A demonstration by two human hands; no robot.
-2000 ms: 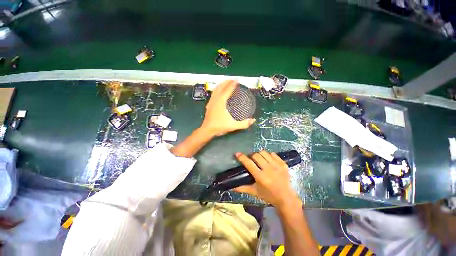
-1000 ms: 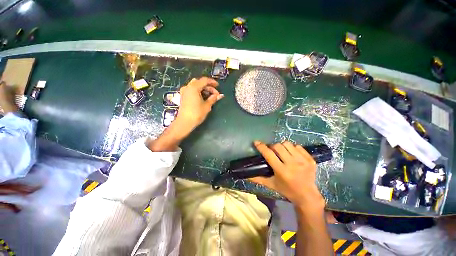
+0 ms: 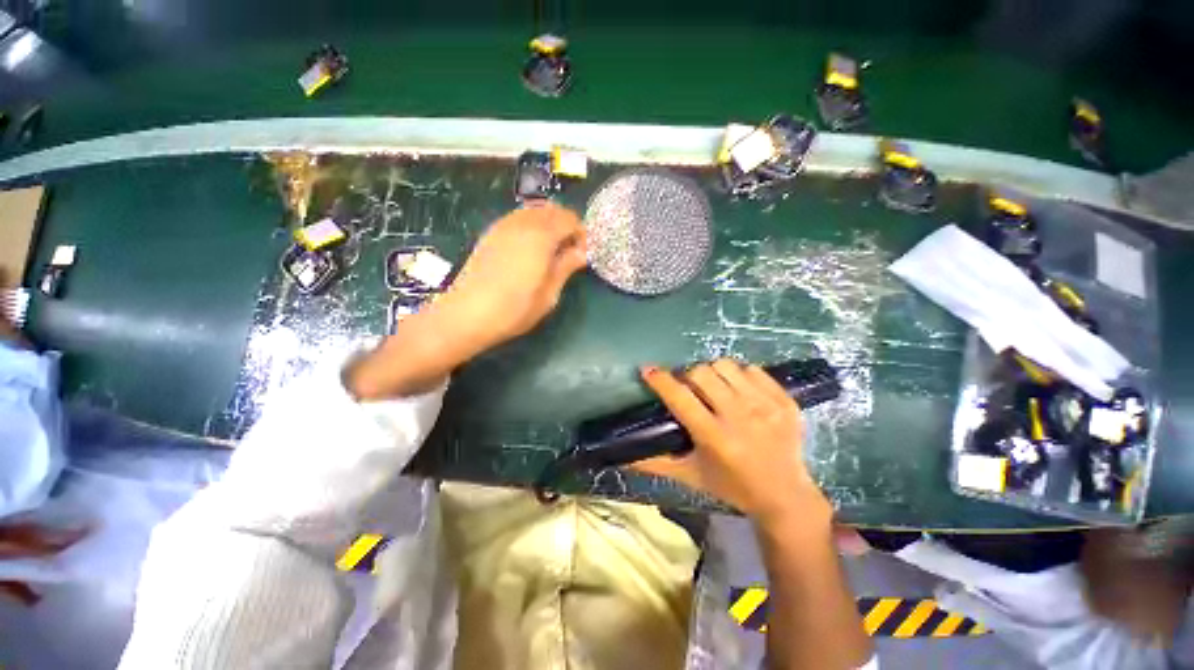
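The round perforated screw dish [image 3: 650, 233] lies flat on the bench near the pale rail. My left hand [image 3: 526, 262] is at the dish's left edge, fingertips together; whether they hold a small screw cannot be seen. My right hand [image 3: 733, 432] is wrapped over the black electric screwdriver [image 3: 626, 436], which lies on the bench near its front edge. A watch unit [image 3: 536, 176] with its battery flap out lies just beyond my left fingertips. Two watch units lie left of my left hand, one [image 3: 416, 270] fully visible and one partly hidden by my wrist.
A watch unit [image 3: 312, 267] lies farther left. More units [image 3: 906, 178] sit along the pale rail [image 3: 432, 136] and on the green conveyor belt [image 3: 681, 79]. At right, a clear tray [image 3: 1055, 509] holds several units under a white paper strip [image 3: 1015, 308]. People sit on both sides.
My left hand has moved right to the dish's left edge from a spot left of it. Earlier it gripped the dish's rim. My right hand stays on the screwdriver. The camera view has shifted.
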